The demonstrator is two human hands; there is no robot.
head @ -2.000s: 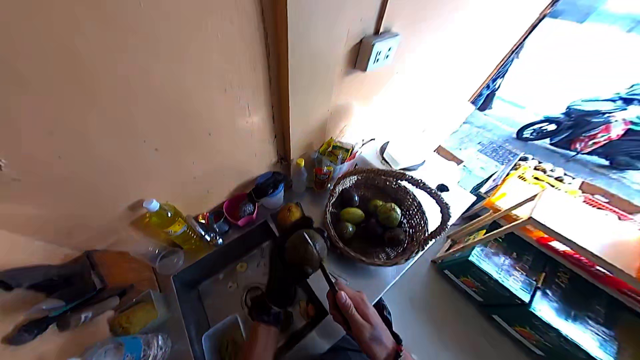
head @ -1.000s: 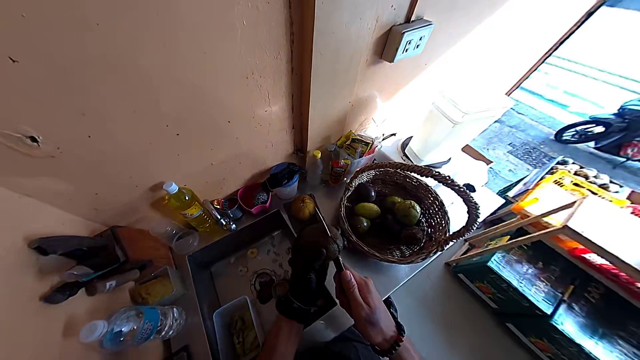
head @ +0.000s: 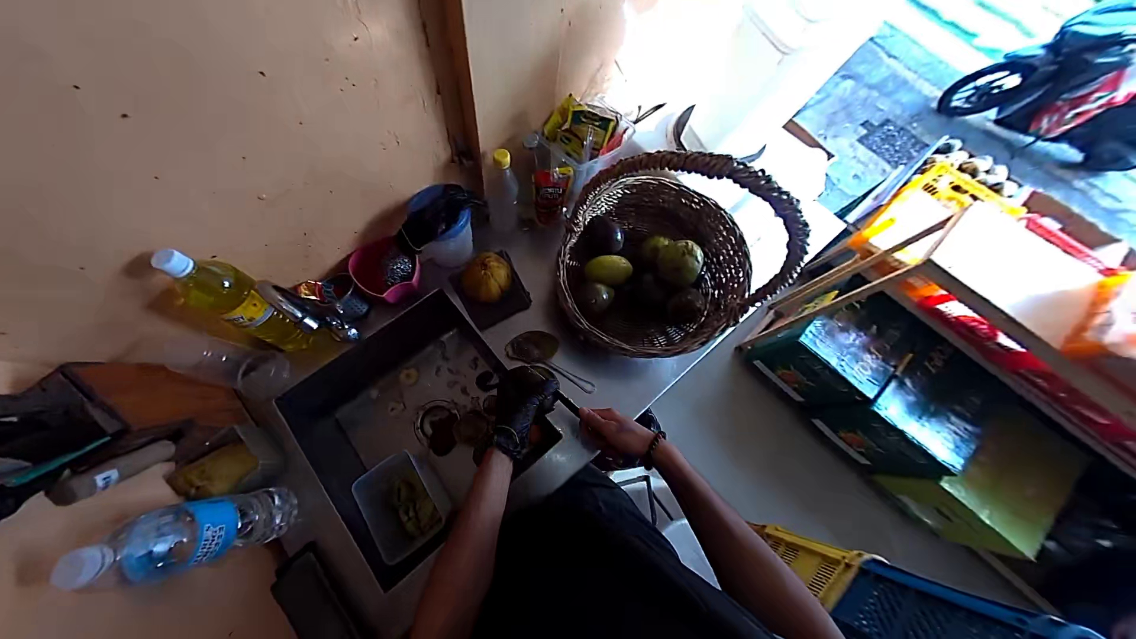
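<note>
My left hand [head: 524, 404], in a black glove, is closed around a dark rounded fruit, mostly hidden by the fingers, over the right edge of a dark rectangular tray sink [head: 377, 475]. My bare right hand [head: 617, 433] grips a knife [head: 569, 406] whose dark end points at the left hand; its blade is largely hidden. A spoon [head: 532, 346] and another utensil lie just above the left hand. A white plastic container [head: 359, 497] with green pieces sits in the sink. A wicker basket [head: 652, 342] of green and dark fruits stands beyond, and a yellowish squash-like fruit [head: 486, 278] rests on a dark square.
An oil bottle [head: 222, 293], faucet [head: 306, 311] and pink bowl [head: 413, 288] stand along the wall. A water bottle [head: 177, 537] and knife block [head: 160, 395] are at left. At right are stacked cartons [head: 852, 355] and a yellow crate [head: 812, 564].
The dark fruit, more visible between the hands two seconds ago, is now mostly covered by my left hand. The hands are lower relative to the basket, and the spoon has come into sight. The view has shifted.
</note>
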